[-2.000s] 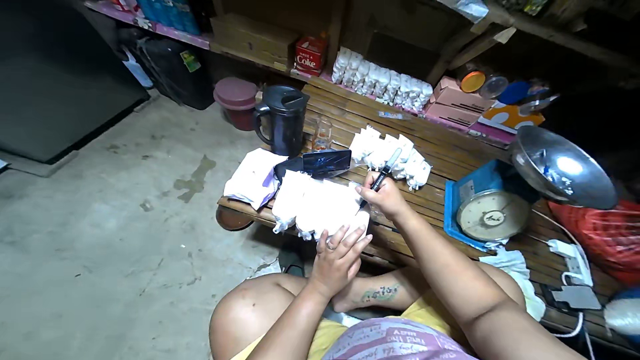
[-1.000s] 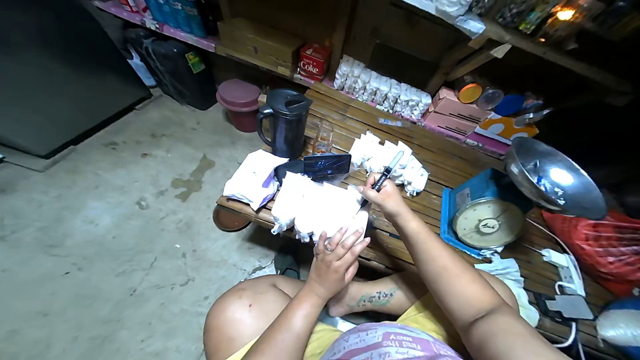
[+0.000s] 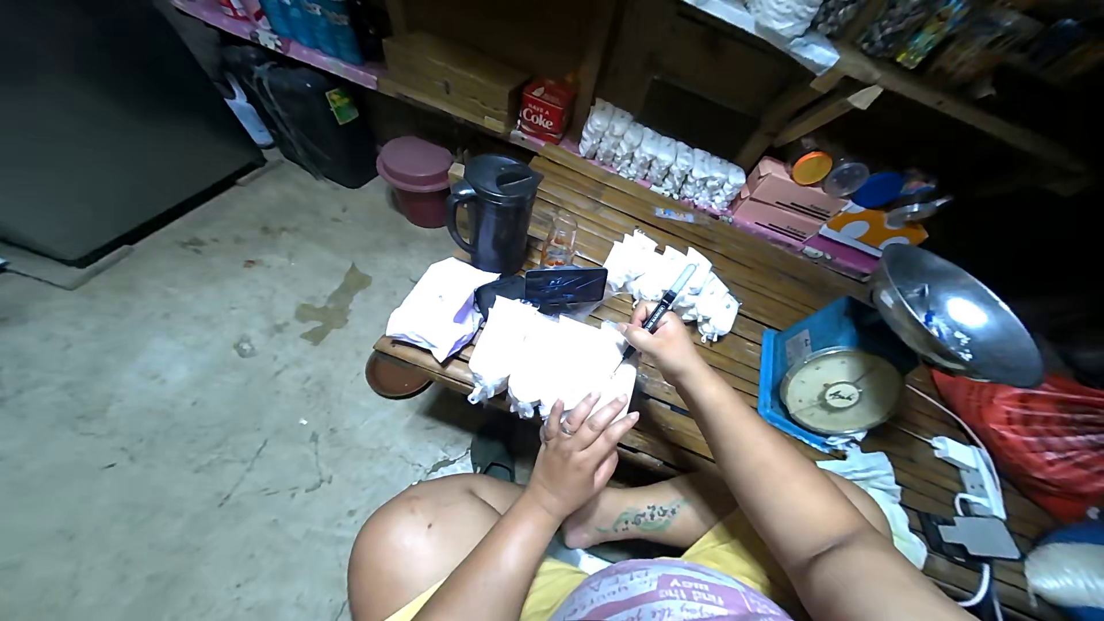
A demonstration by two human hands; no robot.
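My right hand (image 3: 662, 338) grips a black marker pen (image 3: 660, 312), its lower end at the right edge of a group of white plastic bags (image 3: 552, 358) on the slatted wooden bench. Glare washes out the bags' surfaces. Against their near edge rests my left hand (image 3: 580, 444), fingers spread and a ring on one of them. Behind the pen lies a second group of knotted white bags (image 3: 668, 280). A dark smartphone (image 3: 566, 285) leans just behind the near group, and a white and purple plastic bag (image 3: 440, 306) lies to its left.
A dark pitcher (image 3: 500, 211) and a drinking glass (image 3: 560, 241) stand behind the phone. To the right is a blue scale (image 3: 841, 388) with a metal pan (image 3: 957, 315), near a power strip (image 3: 970, 470). Rows of filled bags (image 3: 660, 155) line the bench's back. A maroon bucket (image 3: 417, 185) stands on the floor.
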